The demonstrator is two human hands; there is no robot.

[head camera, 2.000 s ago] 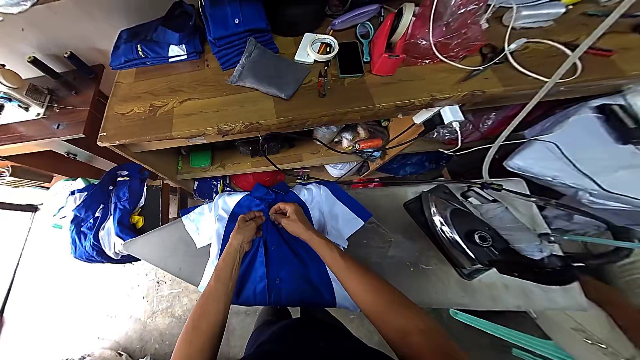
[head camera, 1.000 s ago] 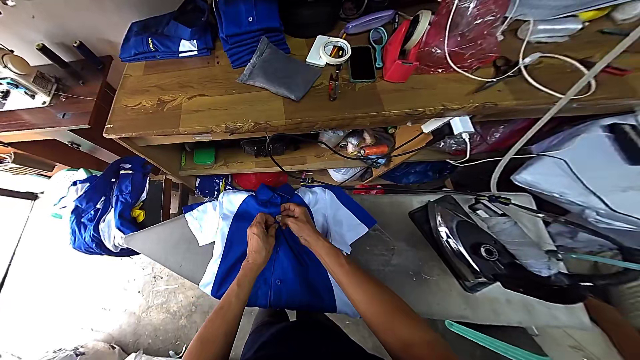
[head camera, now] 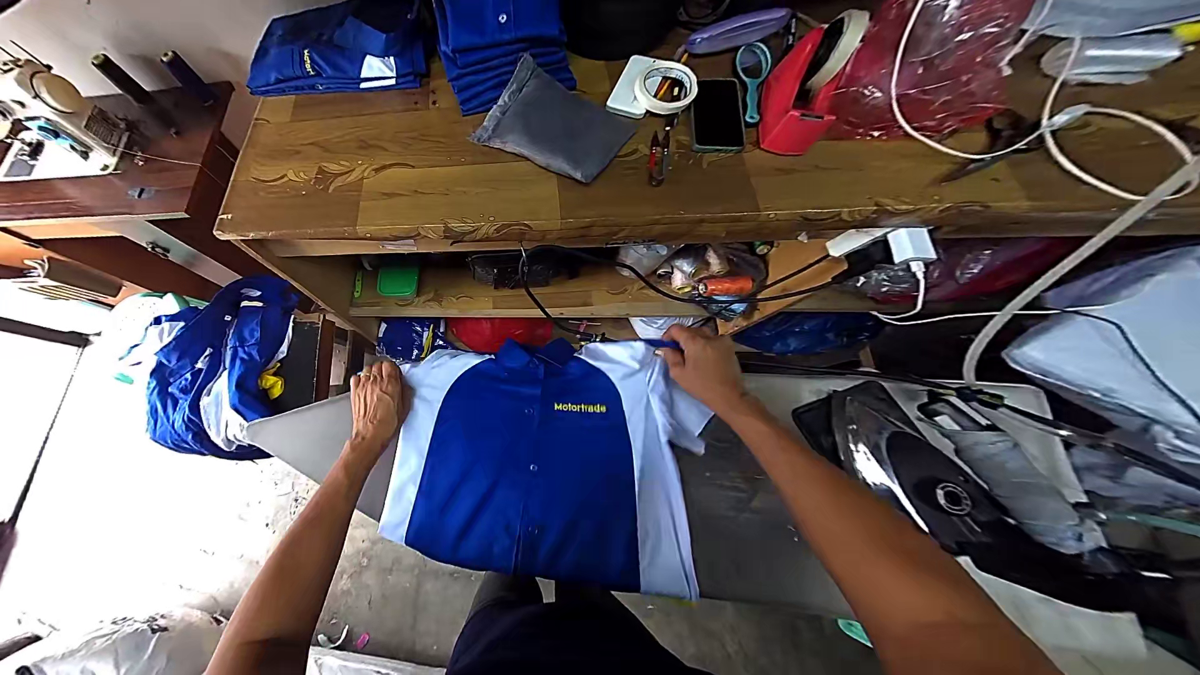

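A blue and white short-sleeved shirt point(head camera: 530, 459) lies front up across a grey ironing board point(head camera: 759, 487), its collar toward the wooden table and its front placket closed with buttons. At the shirt's left shoulder and sleeve edge is my left hand point(head camera: 378, 403), its fingers pinching the white cloth. My right hand point(head camera: 705, 367) grips the blue-edged part of the other white sleeve and lifts it a little. The fingertips of both hands are partly hidden by cloth. A black and silver steam iron point(head camera: 923, 478) rests at the right of the board.
Behind the board stands a wooden table point(head camera: 394, 197) with folded blue garments point(head camera: 342, 52), a grey pouch point(head camera: 558, 117), thread snips point(head camera: 659, 155), a phone point(head camera: 717, 114) and a red tape dispenser point(head camera: 797, 89). A hose point(head camera: 1078, 272) and cables hang at right. More blue garments point(head camera: 220, 366) are heaped at left.
My hands were together at the shirt's front near the collar. They have moved apart, one to each sleeve, and the shirt's front now shows uncovered.
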